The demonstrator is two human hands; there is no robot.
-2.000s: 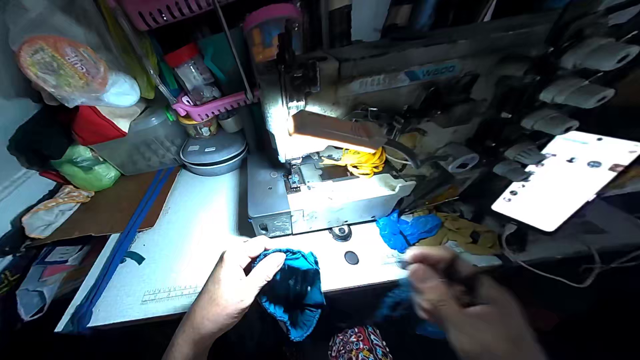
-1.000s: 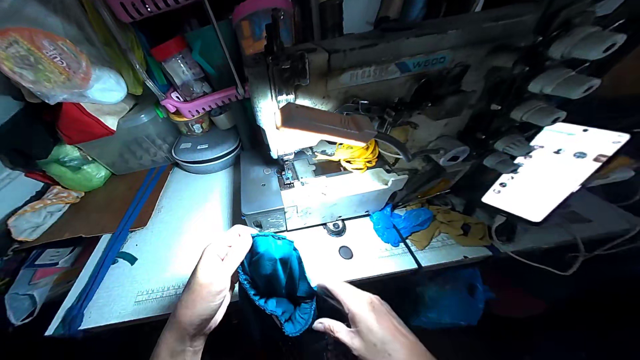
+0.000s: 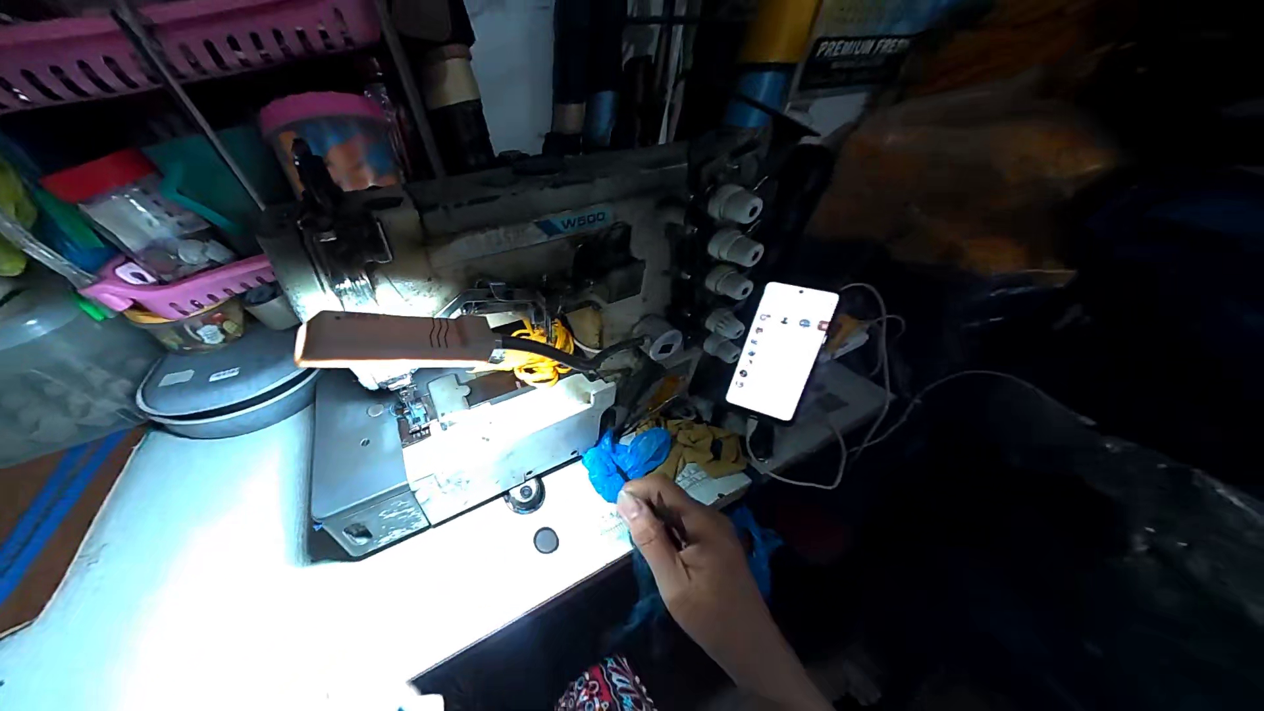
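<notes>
My right hand (image 3: pixel 696 573) is at the table's front edge, just below a crumpled blue plastic bag (image 3: pixel 624 462), with thumb and fingers drawn together. A thin dark shape shows among the fingers; whether it is a held thing is unclear. My left hand is not clearly visible; only an overexposed sliver shows at the bottom edge. The industrial sewing machine (image 3: pixel 513 464) stands ahead, its needle and presser foot (image 3: pixel 413 410) lit. A brown lamp or lamp-like bar (image 3: pixel 395 339) crosses in front of its head. The teal fabric piece cannot be made out.
A round dark disc (image 3: pixel 545 539) lies on the white table (image 3: pixel 217 592). Yellow cord (image 3: pixel 541 360) sits behind the machine bed, olive cloth (image 3: pixel 703 447) right of the blue bag. A lit phone (image 3: pixel 783 351) with a cable stands right. A grey lidded container (image 3: pixel 227 385) is left. Patterned fabric (image 3: pixel 605 686) shows below.
The view has swung right. My right hand has moved away from the teal fabric to near the blue bag. My left hand and the teal fabric have dropped out of clear sight.
</notes>
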